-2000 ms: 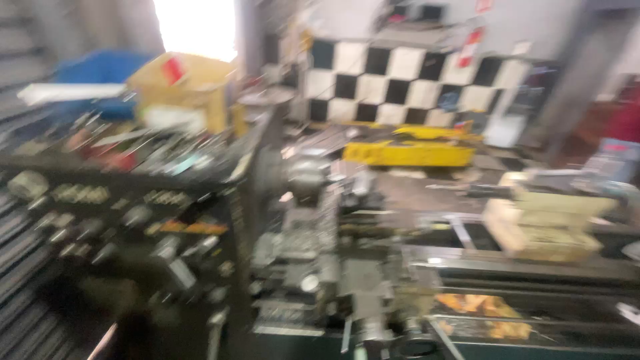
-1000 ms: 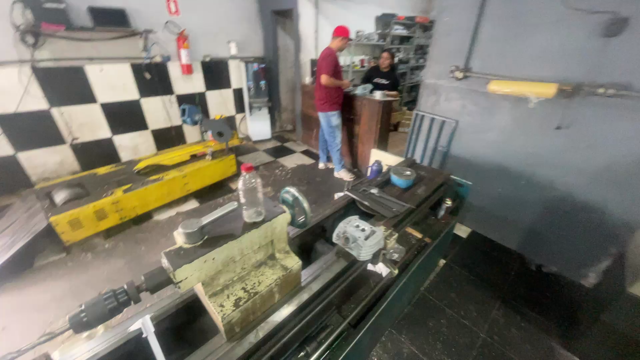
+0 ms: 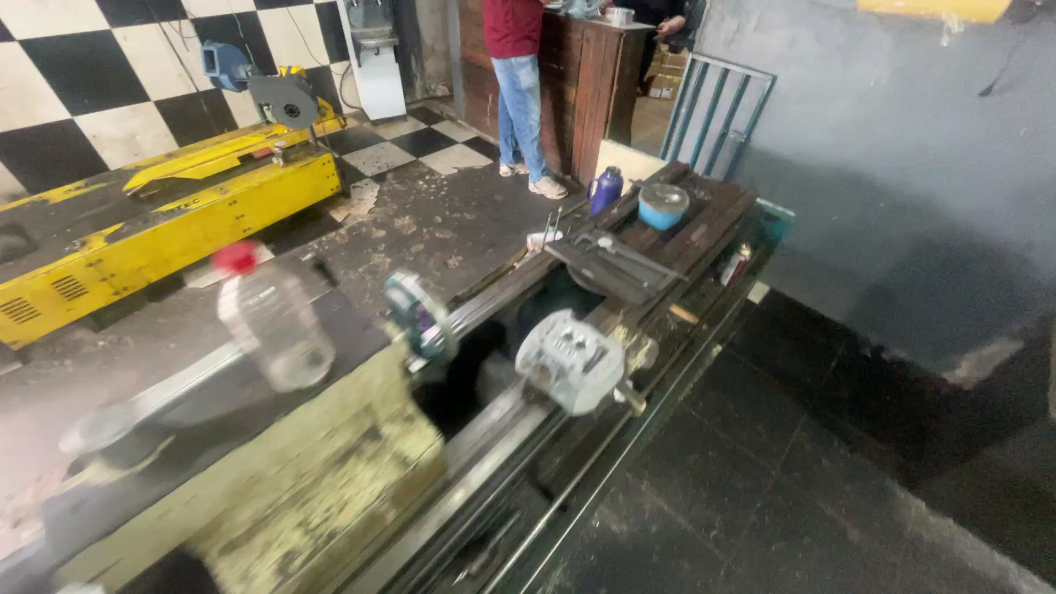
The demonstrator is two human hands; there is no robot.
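Observation:
Neither my left hand nor my right hand shows in the head view. Below me lies a metal lathe with a worn, pale yellow-green tailstock (image 3: 322,487) at the lower left. A clear plastic bottle (image 3: 285,330) with a red cap stands on top of the tailstock, blurred. Beyond it is the tailstock's handwheel (image 3: 419,320). A grey cast-metal engine part (image 3: 571,361) rests on the lathe bed. Farther along the bed are a dark flat metal plate (image 3: 615,266) and a blue round container (image 3: 662,206).
A yellow machine frame (image 3: 181,227) stands on the floor at the left. A purple jug (image 3: 605,191) is near the lathe's far end. A person in jeans (image 3: 518,107) stands by a wooden counter (image 3: 569,91), with another person behind it. A blue metal gate (image 3: 716,111) leans at the grey wall.
The view has swung right from the lathe's headstock, then down and nearer to the tailstock, bottle and cast-metal part. No hand shows in any of the frames.

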